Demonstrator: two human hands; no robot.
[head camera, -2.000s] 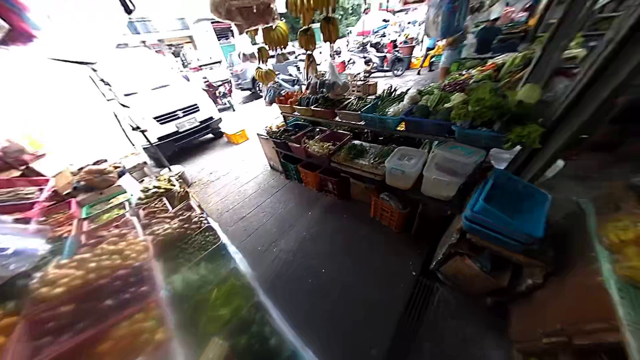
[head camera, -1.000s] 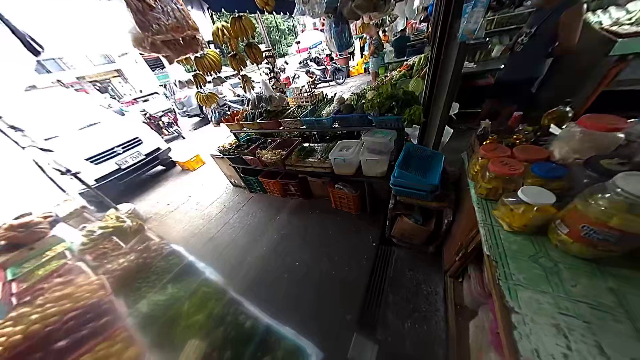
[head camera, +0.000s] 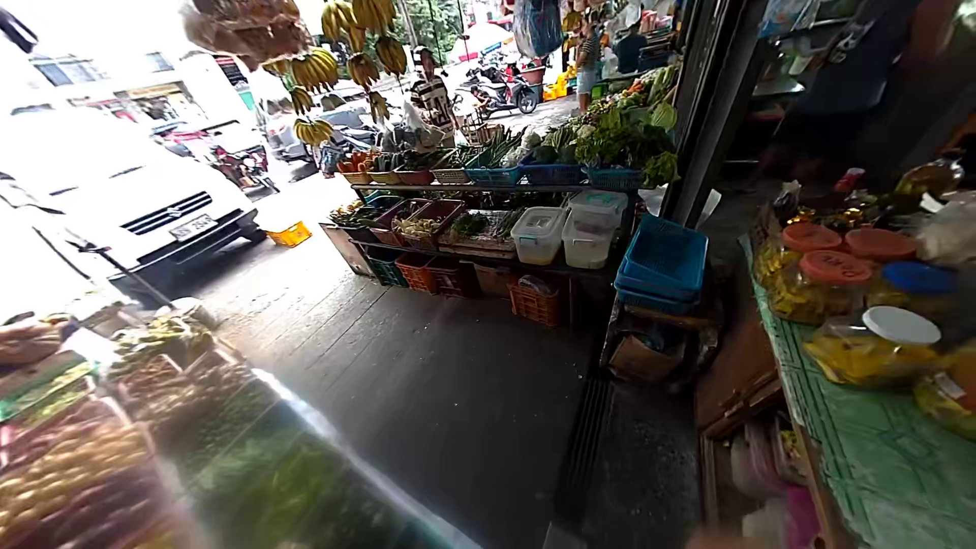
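Note:
Neither my left hand nor my right hand can be made out; a small blurred skin-toned patch shows at the bottom edge, right of the middle, too unclear to name. Ahead stands a tiered vegetable stand with leafy greens (head camera: 621, 141), white lidded plastic tubs (head camera: 538, 235) and an orange plastic crate (head camera: 535, 301). Stacked blue plastic baskets (head camera: 662, 263) rest at its right end. On the right, a green-covered table (head camera: 877, 457) holds several jars of yellow contents, among them a white-lidded jar (head camera: 877, 347). Banana bunches (head camera: 314, 70) hang at the upper left.
Blurred produce bins (head camera: 69, 488) fill the lower left. Dark paved floor (head camera: 457, 404) runs between them and the stand, crossed by a drain grating (head camera: 585, 435). A white vehicle (head camera: 114, 191) and a yellow crate (head camera: 290, 234) are outside. A person (head camera: 431, 95) stands beyond the stand.
The view has swung to the right since the oldest frame, bringing the green-covered table and its jars into sight. A person in a patterned shirt now shows behind the hanging bananas.

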